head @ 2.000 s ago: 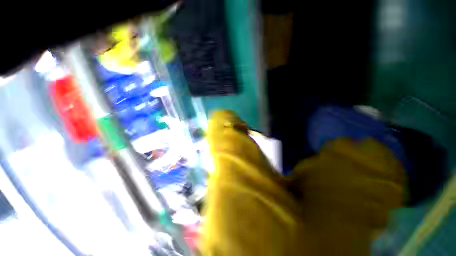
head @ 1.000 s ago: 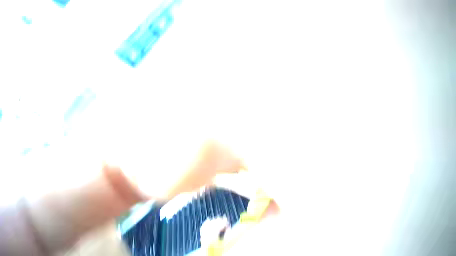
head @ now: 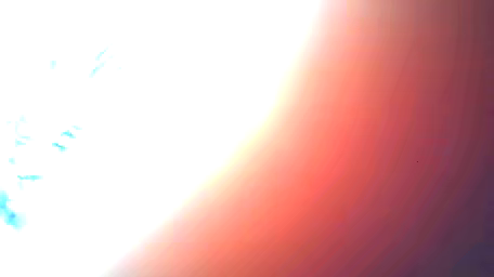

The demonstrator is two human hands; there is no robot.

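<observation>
A large, blurred reddish-orange shape (head: 336, 173) covers the right and lower part of the head view, very close to the camera. It may be skin, but I cannot tell which hand or part it is. No fingers show clearly. The rest of the view is washed out white, and no work pieces can be made out.
Small pale cyan patches (head: 11, 211) show at the far left within the white glare. The far right edge fades to dark purple. No bench, container or person can be made out.
The blurred hand and the row of dark pieces at the lower left are no longer visible. A reddish shape now fills the right side, and the glare covers the left.
</observation>
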